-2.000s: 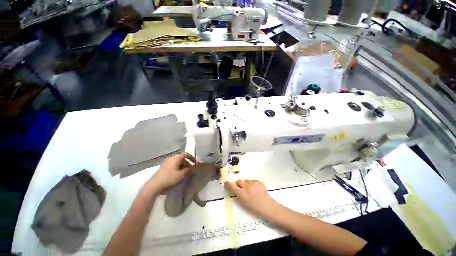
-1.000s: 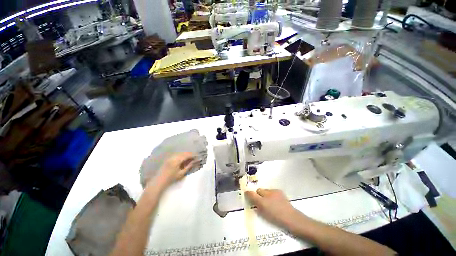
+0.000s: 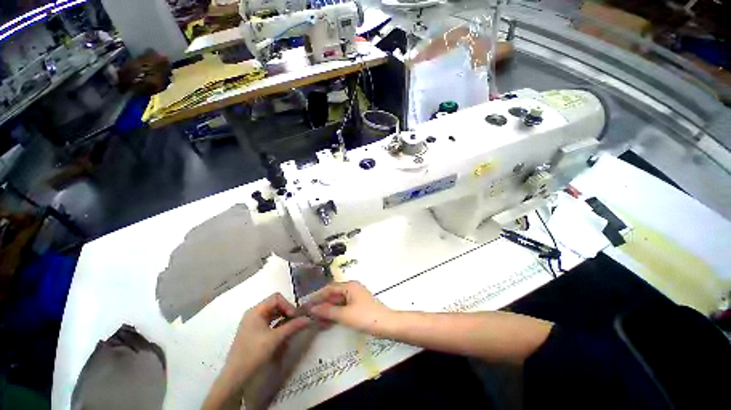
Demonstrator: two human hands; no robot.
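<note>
A grey-taupe piece (image 3: 282, 364) hangs from my fingertips and trails along my left forearm, in front of the needle area. My left hand (image 3: 268, 327) is closed on it with thumb and fingers. My right hand (image 3: 346, 307) pinches it at its upper end, close beside my left fingertips. The white sewing machine (image 3: 417, 192) stands behind and right of my hands. Its metal plate (image 3: 311, 278) lies just beyond my fingertips. A flat stack of grey pieces (image 3: 212, 256) lies left of the needle end. My fingers partly hide the held piece.
A grey pile (image 3: 122, 375) lies at the table's left front corner. Black snips (image 3: 531, 243) lie right of the machine base. Pale yellow tape (image 3: 367, 358) is on the front tabletop. Yellow sheets (image 3: 200, 84) lie on the neighbouring table. A dark green thread cone (image 3: 447, 106) stands behind the arm.
My left hand has moved from the flat stack to in front of the needle area with a grey piece. My right hand has joined it on the piece. The camera view has shifted.
</note>
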